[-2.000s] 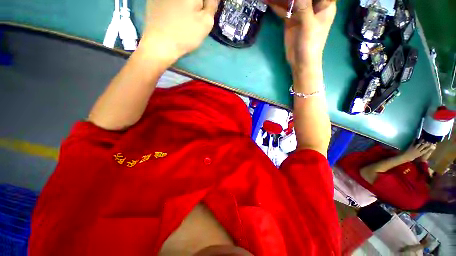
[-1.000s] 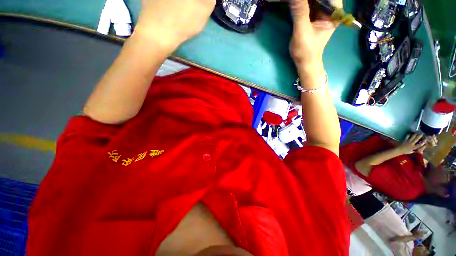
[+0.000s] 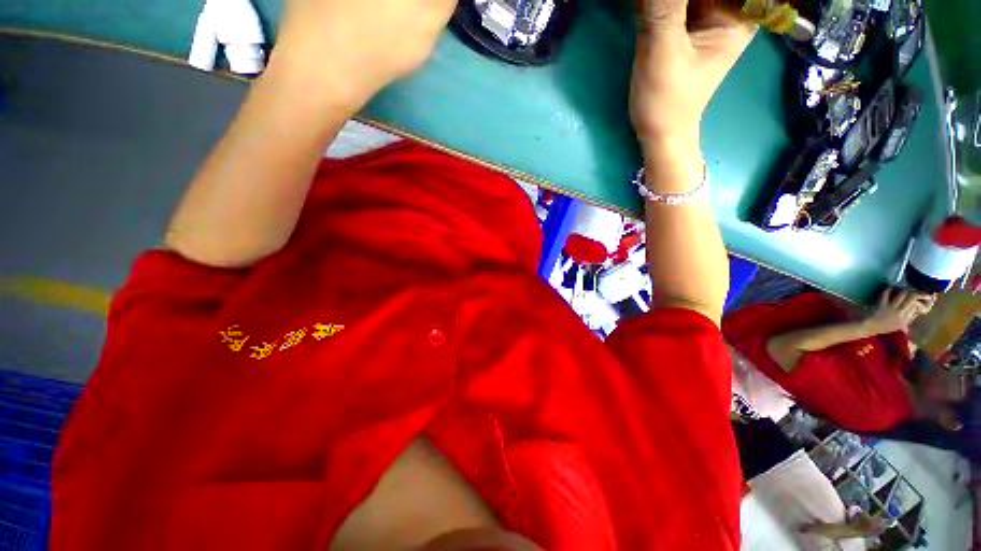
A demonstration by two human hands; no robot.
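Note:
A black rounded shell with a pale circuit board (image 3: 516,19) lies on the green bench at the top edge, partly cut off. My left hand (image 3: 366,41) is left of it; its fingers run out of the picture, so its grip is hidden. My right hand (image 3: 688,67) is right of the shell and closed around a hand tool (image 3: 777,15) with a yellow-brown grip. The tool points right, towards the heaped housings. Two white cable ends (image 3: 228,39) lie at the bench's left.
Black housings with boards (image 3: 844,129) are heaped on the bench (image 3: 506,129) at right. Below the bench edge are white-and-red camera bodies (image 3: 602,264) beside a blue crate edge. At far right, another person in red (image 3: 850,366) has hands at a white-and-red camera body (image 3: 944,254).
My right hand has moved right, away from the shell, and the tool's yellow-brown grip has come into view. The shell and white cable ends sit higher in the picture.

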